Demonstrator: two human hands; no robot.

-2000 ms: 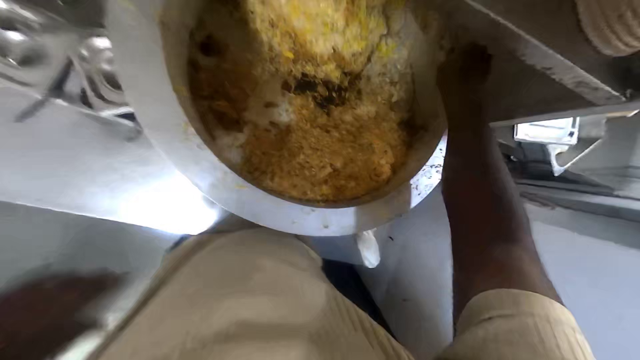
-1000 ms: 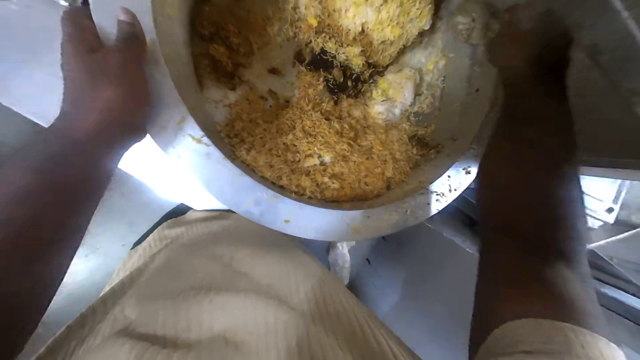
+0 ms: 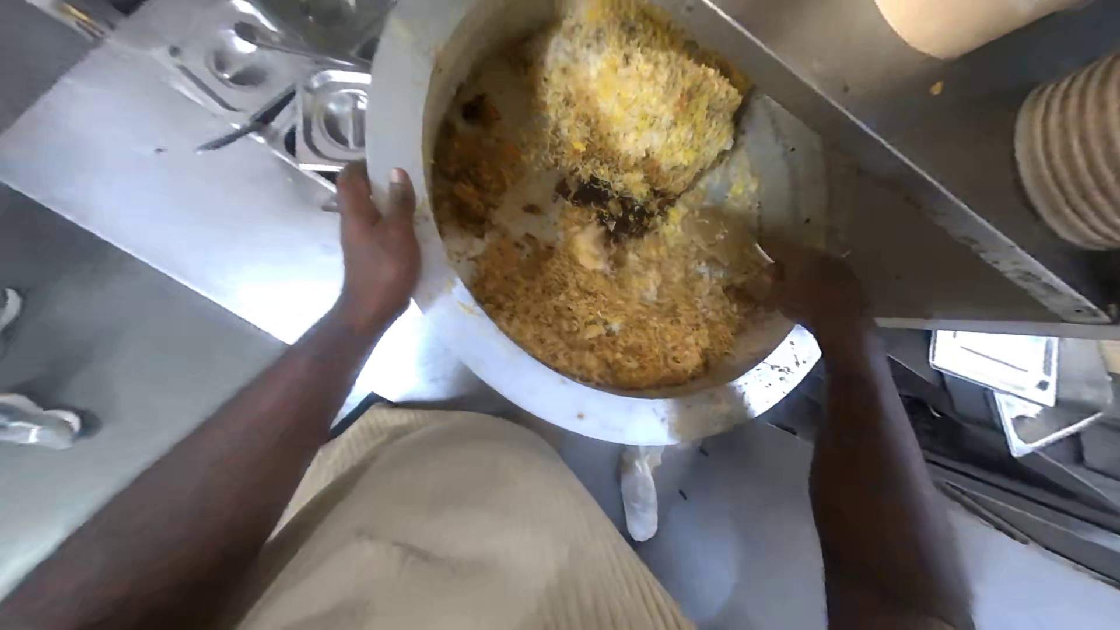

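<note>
A large round metal pot (image 3: 560, 407) with a wide flat rim holds cooked rice. Yellow and white rice (image 3: 643, 105) is heaped at its far side, and browner rice (image 3: 612, 324) lies at the near side, with a dark patch between. My left hand (image 3: 381, 236) grips the pot's rim at the left, thumb and fingers on the metal. My right hand (image 3: 809, 284) is inside the right edge of the pot, by the brown rice, blurred and in shadow; a thin pale edge shows at its fingers, but what it holds cannot be made out.
Steel containers (image 3: 337, 122) stand on the metal counter (image 3: 175, 192) at the left. A steel shelf edge (image 3: 910, 166) runs close along the pot's right side, with a stack of ridged bowls or plates (image 3: 1072, 153) on it. White trays (image 3: 997, 363) lie below at the right.
My left hand, off the pot two seconds ago, is on its rim. My right hand has moved from the upper right side down toward the brown rice. The view has shifted.
</note>
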